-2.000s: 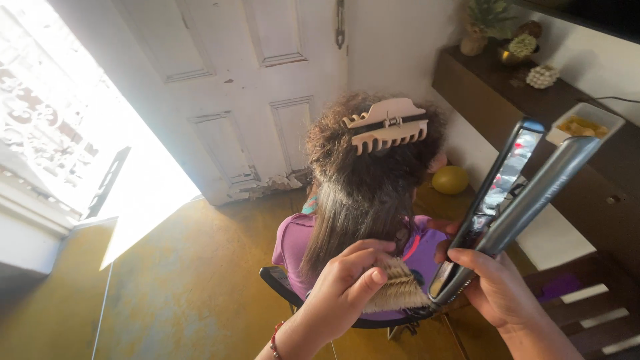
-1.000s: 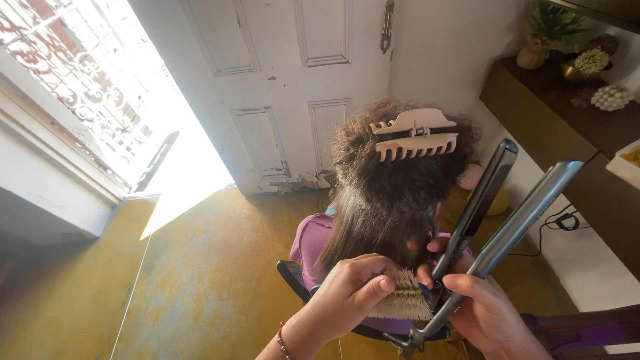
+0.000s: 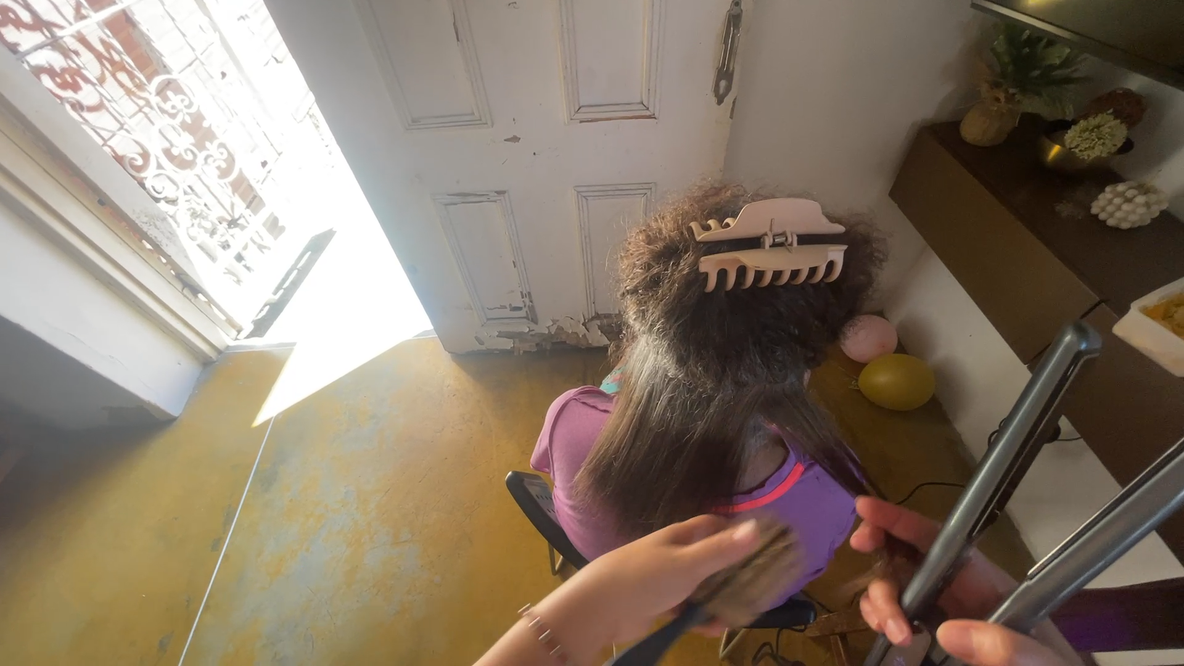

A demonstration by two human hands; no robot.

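Observation:
A person in a purple top [image 3: 805,527] sits facing away, the upper hair gathered in a pink claw clip [image 3: 777,242] and the lower hair [image 3: 666,444] hanging straight. At the lower middle, my left hand [image 3: 638,573] holds a bristle brush [image 3: 754,573] with a dark handle, blurred, near the hair ends. My right hand [image 3: 962,592] holds a grey flat iron [image 3: 985,472] at the lower right, its two arms spread apart. Thin strands seem to lie by the right fingers; whether they are gripped is unclear.
The person's chair [image 3: 536,509] has a dark frame. Beyond stands a white panelled door [image 3: 555,157]. A brown shelf [image 3: 999,240] on the right bears a plant, ornaments and a white food container [image 3: 1156,324]. A yellow balloon [image 3: 897,381] and a cable [image 3: 925,486] lie near the wall.
My left hand and the brush have come away from my right hand and the flat iron, which were close together before. More of the straight hair and the purple top shows. The view has shifted.

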